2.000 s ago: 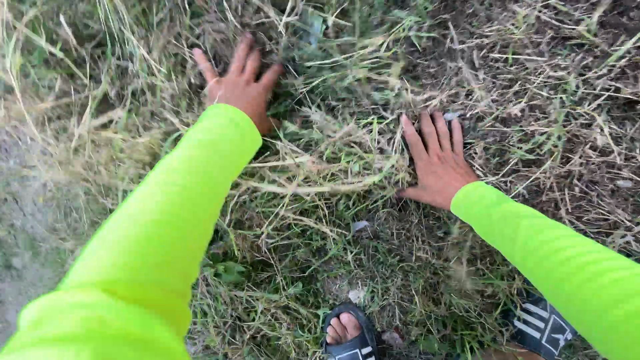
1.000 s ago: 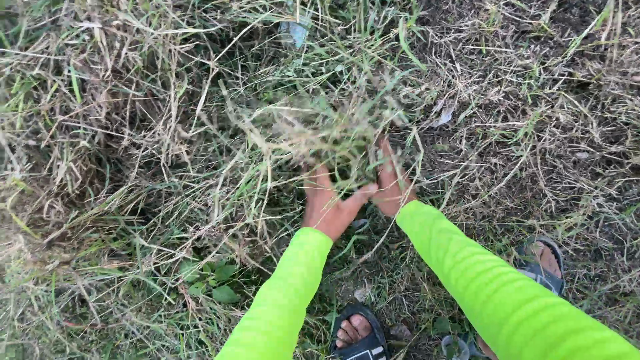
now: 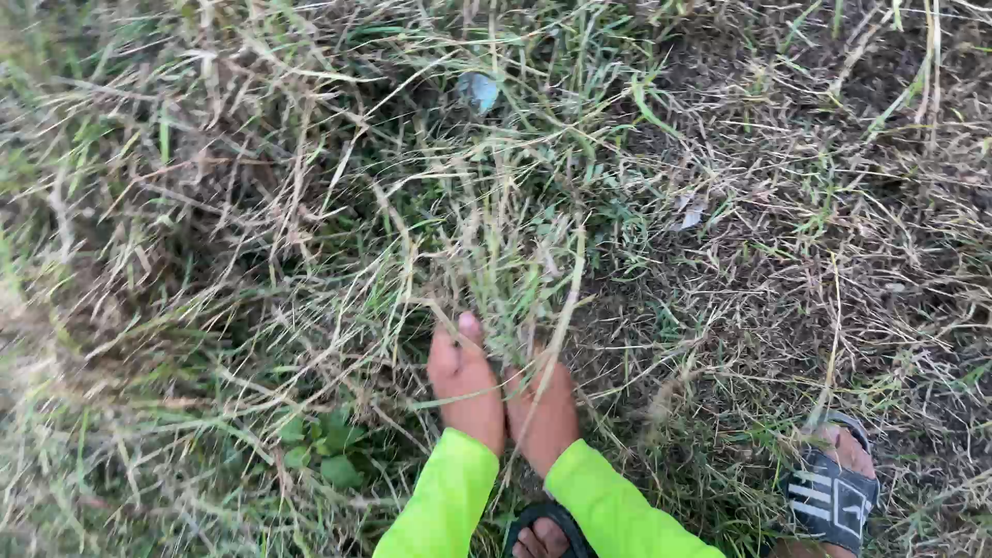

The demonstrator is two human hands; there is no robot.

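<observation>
Side by side at the lower middle of the head view, my left hand point(image 3: 465, 376) and my right hand point(image 3: 546, 399) grip a loose bunch of cut grass point(image 3: 504, 271) between them. The bunch is a mix of green blades and dry straw-coloured stems, and it fans out above the hands. Its stems hide most of my fingers. Both wrists nearly touch, in bright yellow-green sleeves.
Matted grass point(image 3: 194, 271) covers the ground at the left, with thinner dry clippings point(image 3: 814, 271) at the right. A pale blue scrap point(image 3: 478, 91), a grey scrap point(image 3: 690, 215) and a leafy green weed point(image 3: 333, 449) lie around. My sandalled feet point(image 3: 833, 488) show below.
My hands were spread apart on the grass two seconds ago, then came together around a bunch. They are now closer together, with the bunch between them.
</observation>
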